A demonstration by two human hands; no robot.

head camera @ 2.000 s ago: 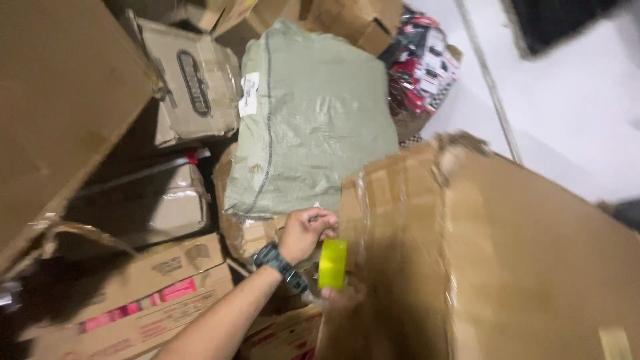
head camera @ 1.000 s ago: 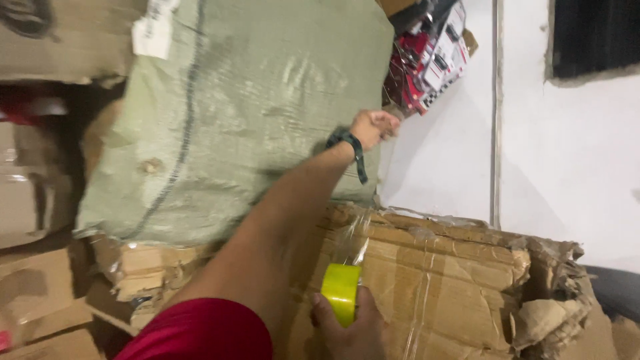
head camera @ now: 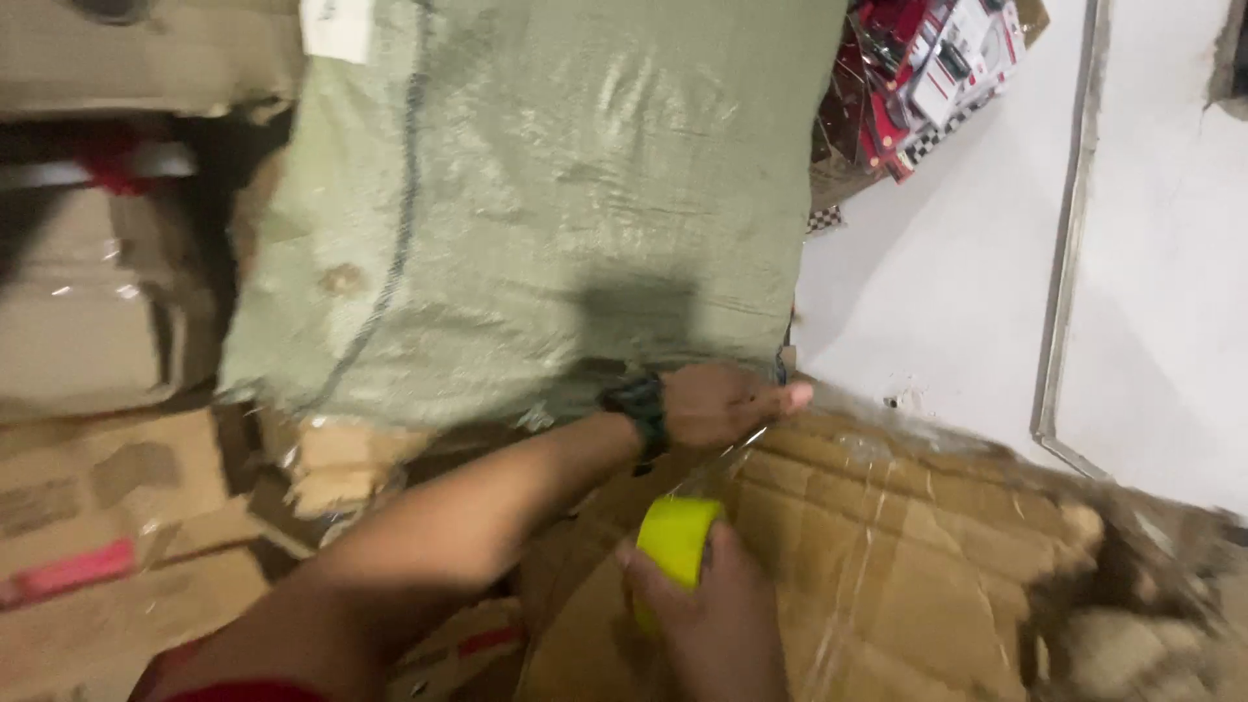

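My right hand (head camera: 717,609) grips a bright yellow-green tape roll (head camera: 677,536) low in the head view, over a worn, creased cardboard box (head camera: 829,556). A shiny clear strand of tape (head camera: 736,453) stretches from the roll up to my left hand (head camera: 721,405), whose fingers are closed at its end. That hand wears a dark wrist strap and is at the box's upper edge, beside the lower edge of a pale green woven sack (head camera: 585,185). The fingertips of my left hand are partly blurred.
Cardboard cartons (head camera: 78,292) stand stacked at the left, some torn. Red, checkered packages (head camera: 926,78) lie beyond the sack at upper right. A white surface (head camera: 936,292) with a grey strip (head camera: 1068,234) runs along the right. The box's right corner is torn (head camera: 1102,604).
My left hand has come back from beside the red packages, down toward the tape roll and onto the box's upper edge. My right hand still holds the roll.
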